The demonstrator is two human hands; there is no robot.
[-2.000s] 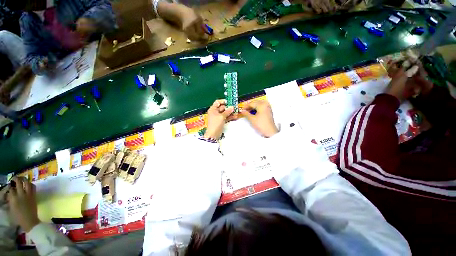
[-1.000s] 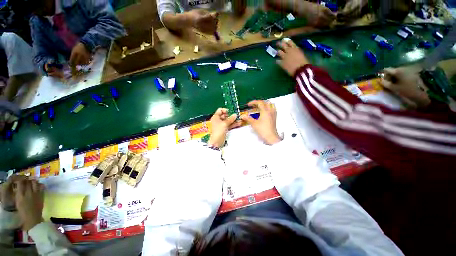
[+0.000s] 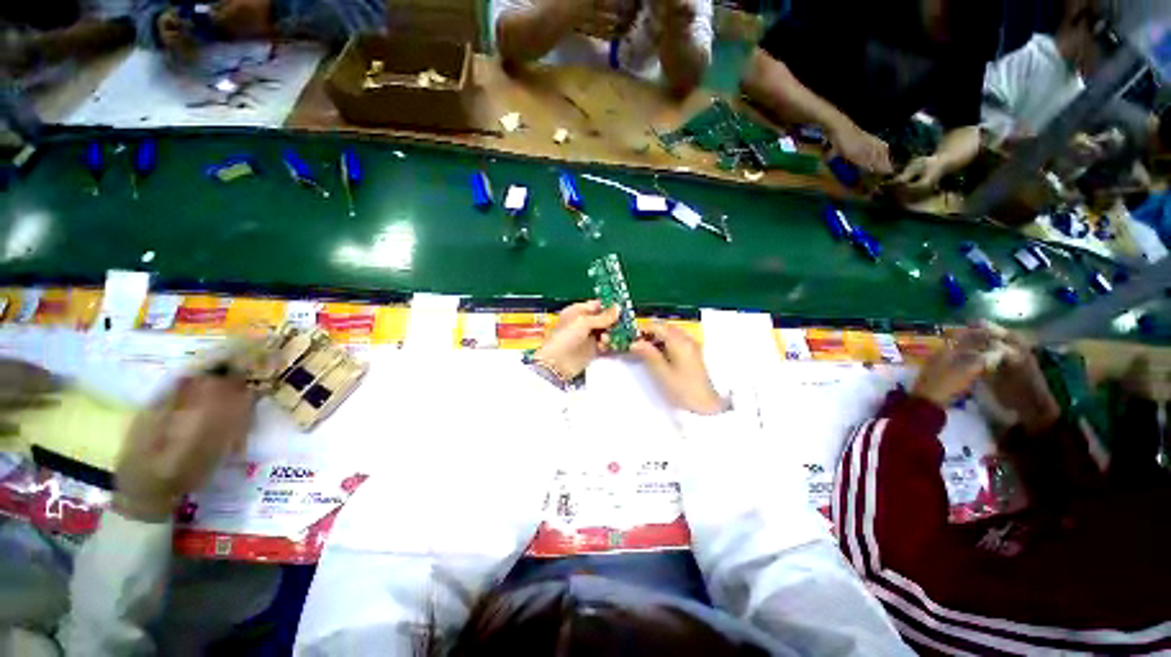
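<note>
The green PCB panel point(image 3: 613, 293) stands nearly upright, slightly tilted, over the near edge of the green belt. My left hand point(image 3: 578, 339) grips its lower left part between the fingertips. My right hand point(image 3: 677, 365) is at the panel's lower right corner with its fingers closed together. Whether it holds a small piece is hidden by the fingers. Both hands are just above the white printed work mat point(image 3: 616, 443).
Blue batteries with leads point(image 3: 651, 204) lie along the green belt point(image 3: 424, 238). Tan housings point(image 3: 315, 375) are heaped at left, with a neighbour's blurred hand point(image 3: 193, 430) beside them. A person in a maroon sleeve point(image 3: 886, 475) works at right. An open cardboard box point(image 3: 401, 96) stands across the belt.
The view has turned and shifted. The panel is lower and tilted left at its top. The maroon sleeve has drawn back from the belt. The left neighbour's hand has moved toward the tan housings.
</note>
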